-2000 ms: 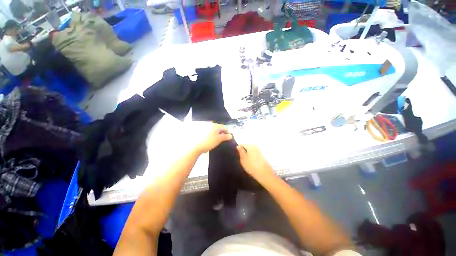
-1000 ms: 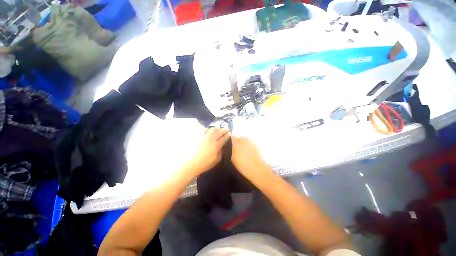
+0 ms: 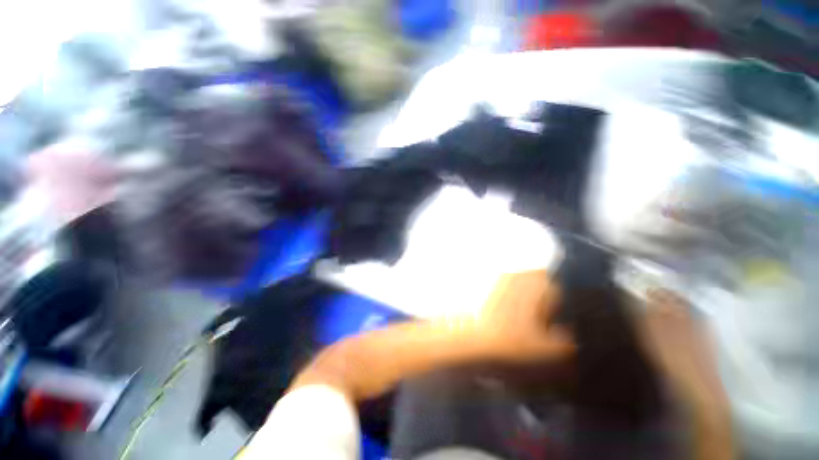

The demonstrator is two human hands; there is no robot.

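The view is strongly blurred. Black garment pieces [image 3: 386,202] lie on the white table [image 3: 467,238], and one black strip hangs over the front edge. My left hand [image 3: 530,310] is at the left side of this strip near the table's front edge; its fingers are smeared, so its grip cannot be told. My right hand [image 3: 669,314] is at the strip's right side, also blurred, its fingers not readable. The sewing machine [image 3: 781,211] shows only in part at the right, with a yellow patch [image 3: 768,271] near its needle area.
Dark plaid garments [image 3: 242,171] lie by a blue bin [image 3: 296,247] at the left. More black cloth [image 3: 278,346] hangs below the table's left end. A red and white item [image 3: 58,406] is at the bottom left. A dark green bundle [image 3: 768,90] is behind the machine.
The view has swung left, so table, cloth and machine now sit further right in the picture. Both hands remain by the black strip. The lower left floor area has come into view.
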